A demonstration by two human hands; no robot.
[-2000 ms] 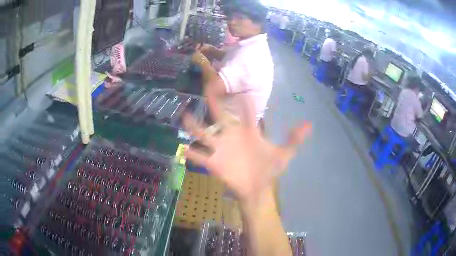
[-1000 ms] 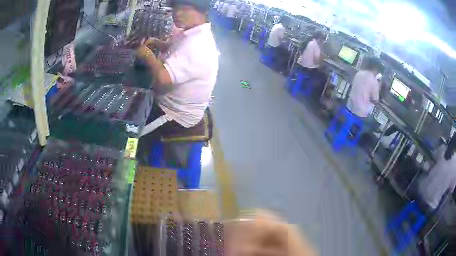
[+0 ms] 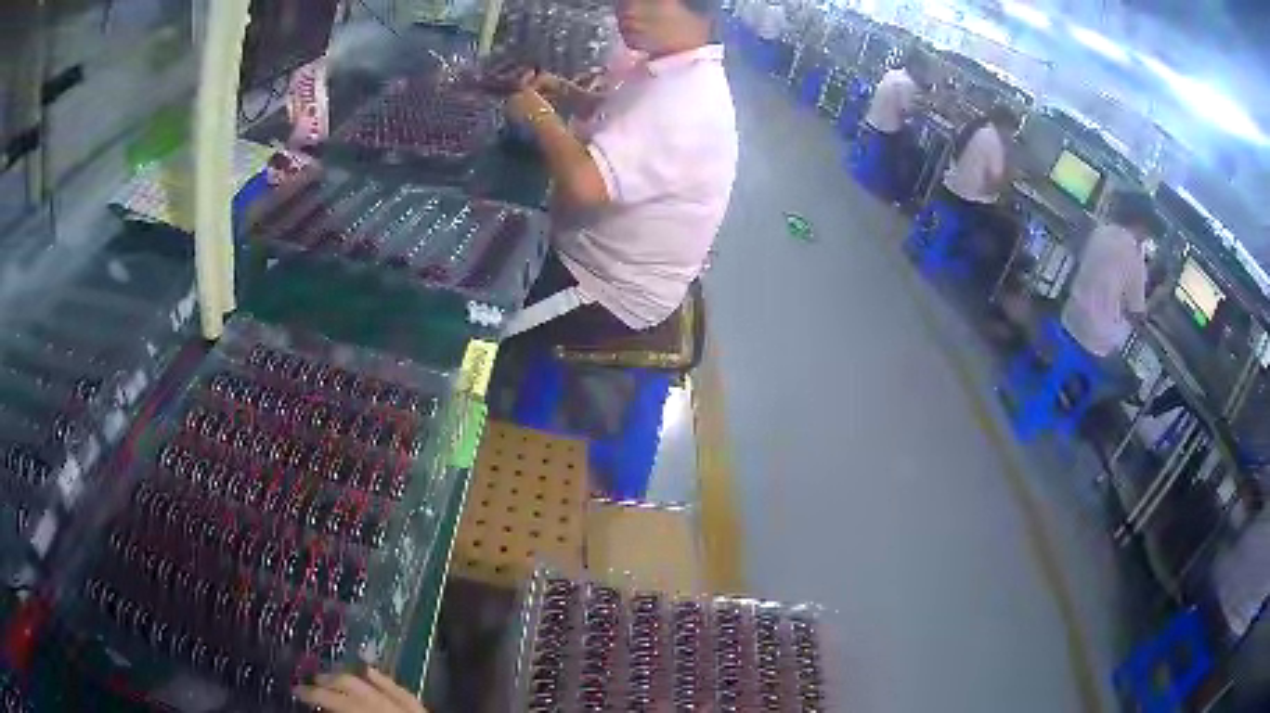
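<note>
A clear blister tray (image 3: 265,515) lies on the green-matted bench at the left. It holds rows of small dark, shiny-rimmed round parts with thin red leads. Part of one hand, seemingly my right hand (image 3: 365,691), shows at the bottom edge, at the tray's near right corner. Only some fingers show, pointing left; the rest is cut off, so touch or hold cannot be told. My left hand is not in view. A second filled tray (image 3: 676,655) is at the bottom centre, beside and below the bench.
A seated coworker (image 3: 655,181) in pale pink works at the neighbouring bench, near more trays (image 3: 404,230). A pale post (image 3: 216,167) stands at the left. A perforated tan board (image 3: 522,502) is beside the bench edge. Blue stools (image 3: 1038,383) and other workers line the right.
The raised, spread hand has dropped from the centre to the bottom edge at the tray's corner. The view swung right, then partly back left. The lower tray now shows unobstructed.
</note>
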